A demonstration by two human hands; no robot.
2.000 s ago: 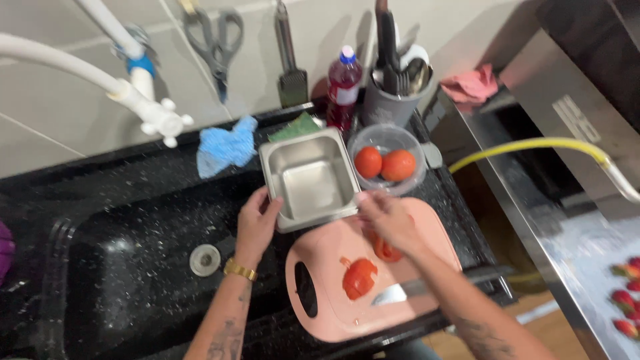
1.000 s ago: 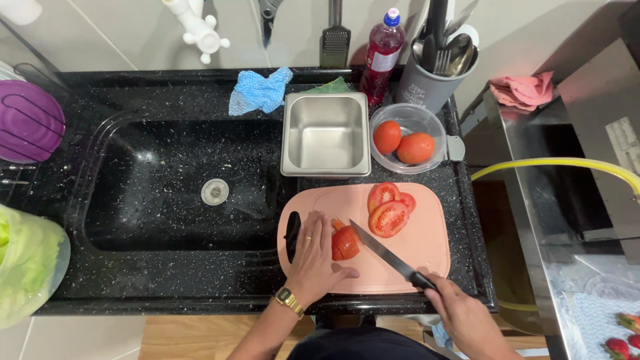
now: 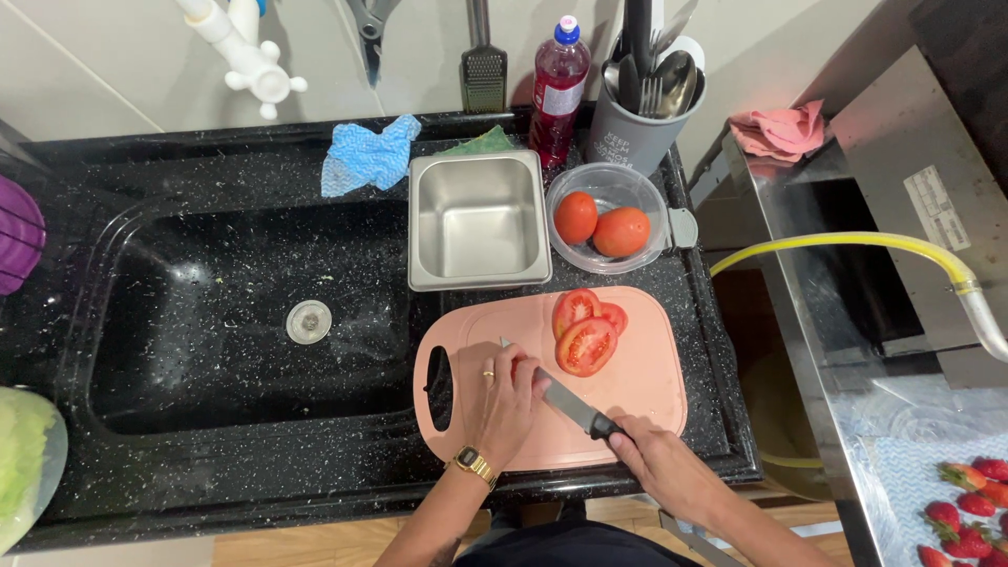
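On the pink cutting board (image 3: 642, 394), my left hand (image 3: 508, 402) presses down on a piece of tomato (image 3: 518, 364) that its fingers mostly cover. My right hand (image 3: 654, 461) grips the black handle of a kitchen knife (image 3: 568, 400), whose blade points up-left and passes under or beside my left fingertips. Several tomato slices (image 3: 587, 345) overlap at the board's upper part, right of the blade. Behind the board stands a square stainless steel pan (image 3: 480, 276) with nothing in it. To its right, a clear plastic bowl (image 3: 563, 248) holds two whole tomatoes (image 3: 620, 231).
A black speckled sink (image 3: 236, 315) lies left of the board. Behind are a blue cloth (image 3: 370, 155), a bottle of red liquid (image 3: 557, 94) and a grey utensil holder (image 3: 639, 138). Strawberries (image 3: 969, 504) lie on a steel surface at right, with a yellow hose (image 3: 850, 239) above.
Two seconds ago my hands were at the steel pan; now both are over the board, the right holding the knife. Since one second ago, my left fingers have closed over the tomato piece and the blade.
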